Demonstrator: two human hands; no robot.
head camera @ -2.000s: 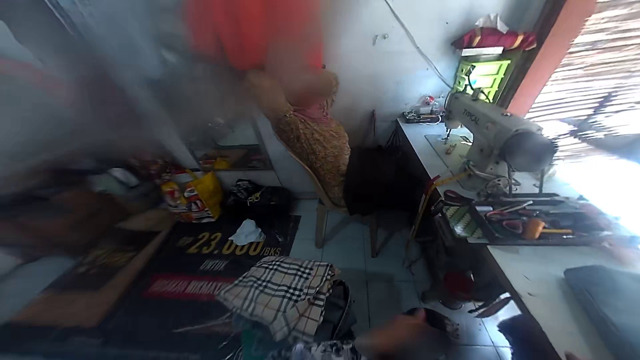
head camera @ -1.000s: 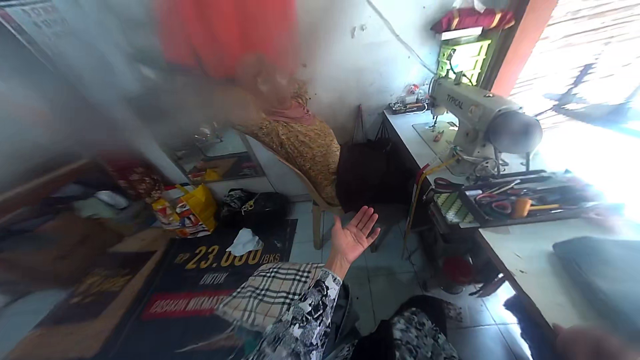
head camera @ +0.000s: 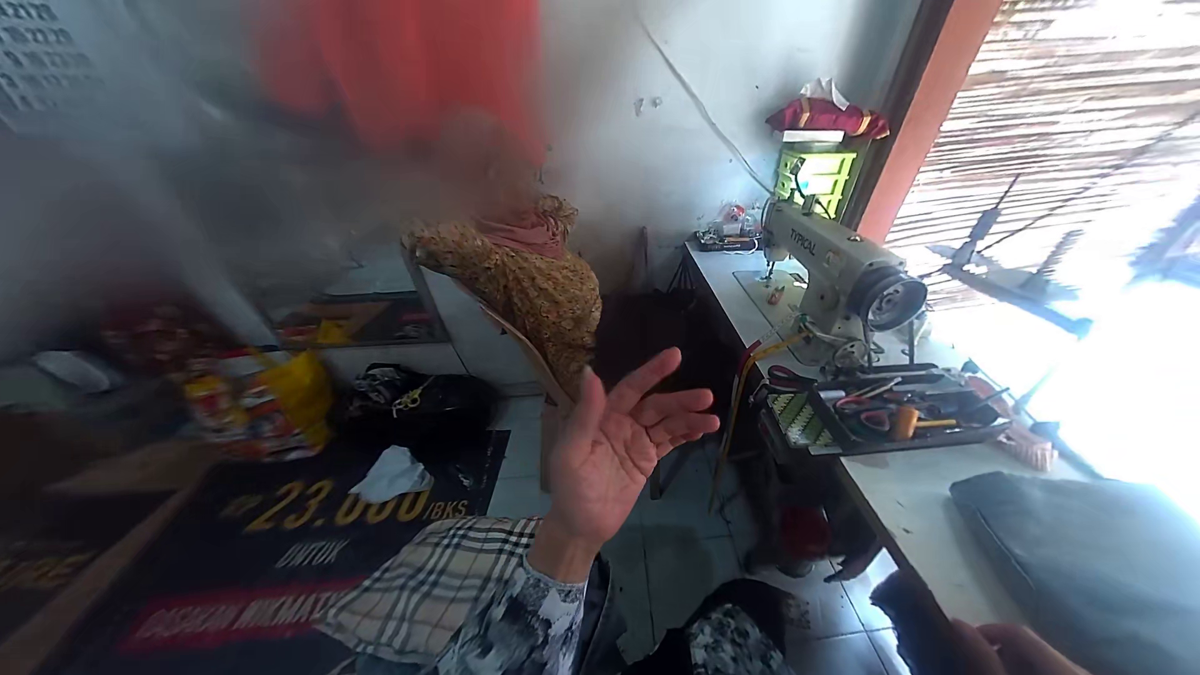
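Observation:
My left hand [head camera: 619,450] is raised in the middle of the view, palm up, its fingers apart and nothing in it. A black-and-white patterned sleeve covers that forearm, beside a plaid cloth [head camera: 441,581]. Only part of my right hand [head camera: 1012,649] shows at the bottom right edge, beside dark material and the white table; whether it holds anything cannot be told. Beyond the left hand, a person in a floral top [head camera: 544,300] sits on a chair. The industrial sewing machine [head camera: 834,267] stands on the white table [head camera: 919,487] at the right.
On the table lie a tool tray [head camera: 919,417] with scissors and a small mallet, a yellow tape measure [head camera: 773,347], a brush [head camera: 1027,445] and a folded grey cloth [head camera: 1087,553]. A yellow bag [head camera: 291,403], a black bag [head camera: 417,403] and a printed banner [head camera: 309,562] are on the floor.
My left hand was not clearly visible two seconds ago; one second ago it was up and open, as it is now. The right hand has come further into view at the bottom right.

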